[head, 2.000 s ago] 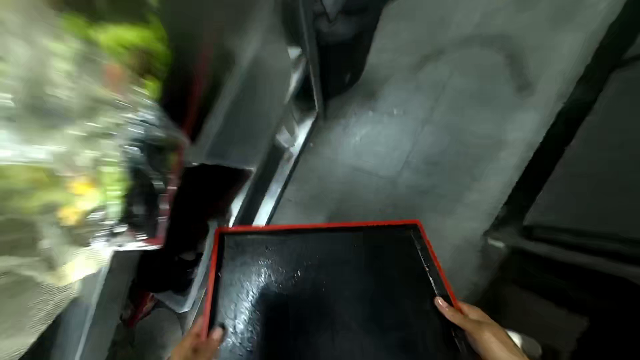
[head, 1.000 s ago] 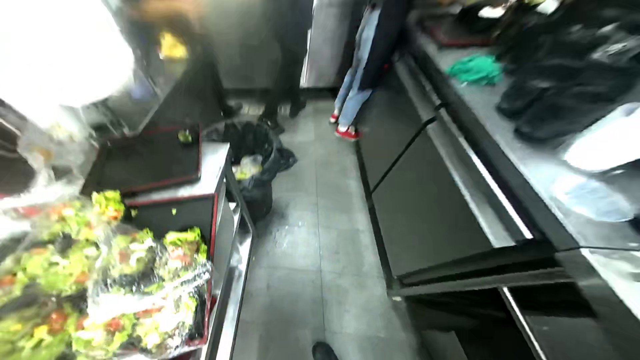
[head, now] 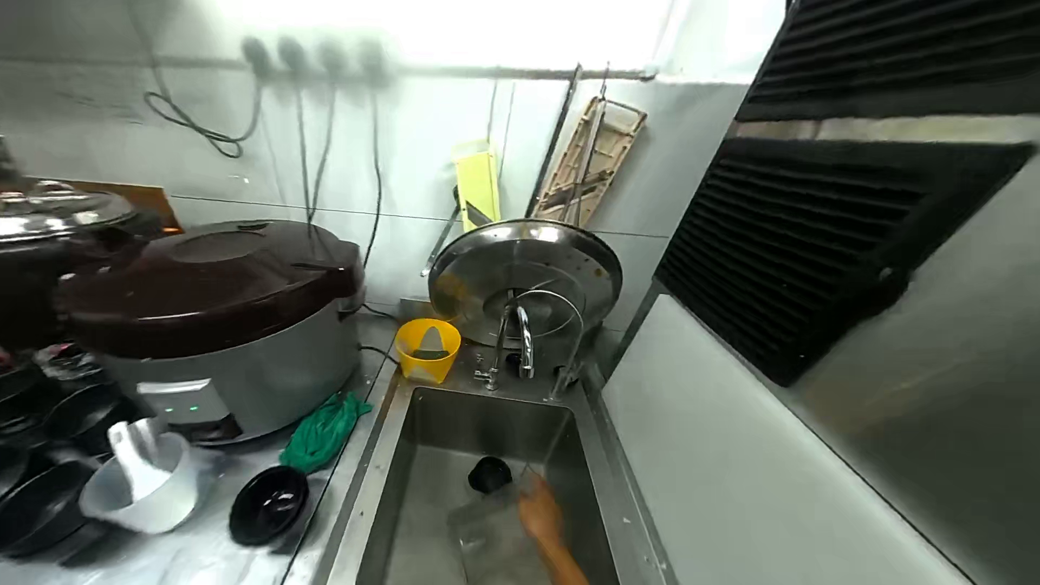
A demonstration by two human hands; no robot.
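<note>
Inside the stainless-steel sink (head: 418,504), my right hand (head: 540,510) grips the upper right edge of a clear plastic container (head: 487,528). The container's outline is faint. Just beyond it, a small black bowl (head: 490,474) sits in the basin. A chrome faucet (head: 526,341) stands behind the sink, with a yellow plastic tub (head: 428,349) to its left. My left hand is out of view.
Left of the sink stand a large rice cooker (head: 219,325), a green cloth or bag (head: 325,431), a black bowl (head: 268,505) and a white tub (head: 154,487) holding a white scoop. A large round metal lid (head: 569,268) leans behind the faucet.
The view has moved from the aisle and salad trays to the sink. Two seconds ago both hands held a black tray with a red rim; now my right hand is on a clear container.
</note>
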